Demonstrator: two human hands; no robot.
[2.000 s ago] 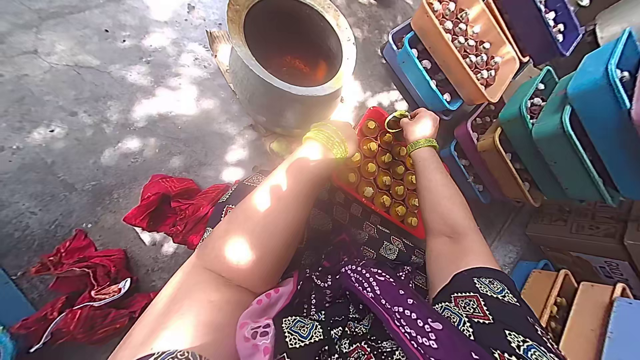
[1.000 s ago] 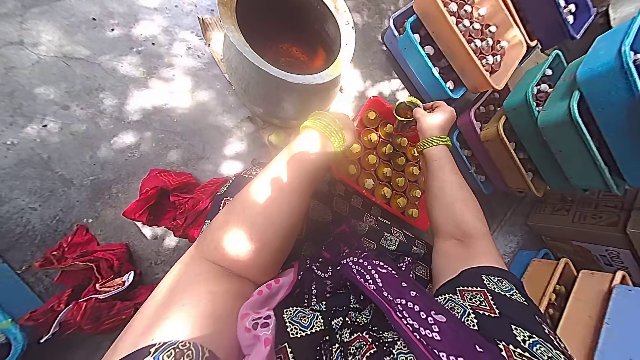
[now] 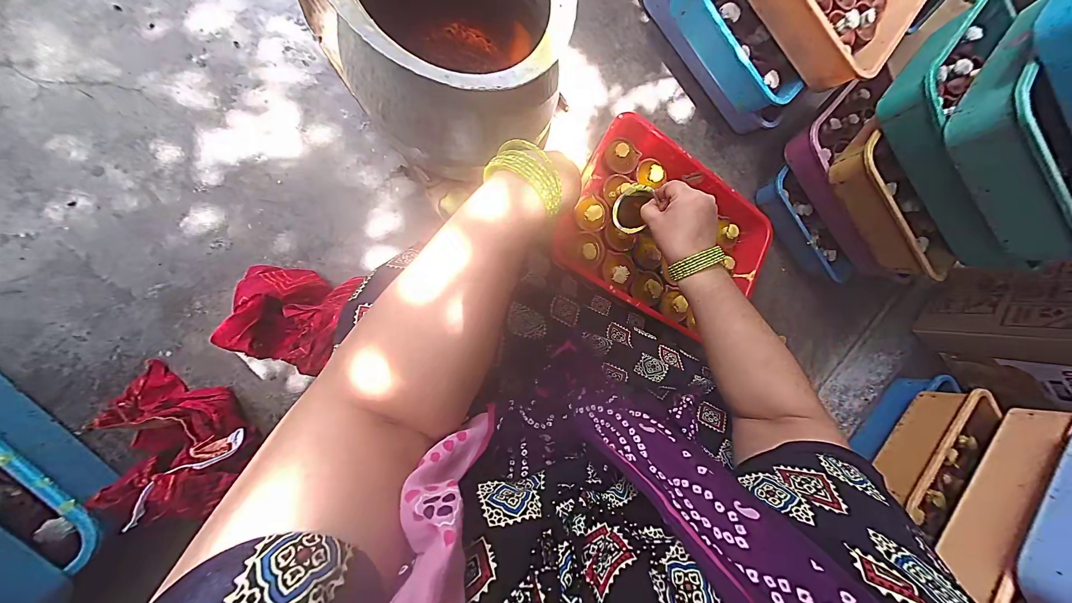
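Note:
My right hand (image 3: 682, 219) grips the rim of a small metal cup (image 3: 631, 209) with dark liquid in it. The cup is over a red plastic tray (image 3: 745, 209) that holds rows of small round pots with yellow tips (image 3: 621, 274). At the tray's left edge is my left hand (image 3: 563, 177), bright with glare and partly hidden behind its bangles; its fingers and anything in them cannot be made out. A large metal pot (image 3: 452, 109) stands beyond my left hand, with reddish-brown liquid (image 3: 469, 42) inside.
Stacked plastic trays, blue (image 3: 712, 63), orange (image 3: 825, 50) and green (image 3: 938, 167), hold white-tipped pieces at the right. Below them are cardboard boxes (image 3: 997, 314) and more trays (image 3: 930, 452). Red cloths (image 3: 289, 314) lie on the floor at left, near a blue tray (image 3: 50, 435).
My right hand has moved with the cup from the tray's far right corner to over its middle. My left hand remains by the tray's left edge.

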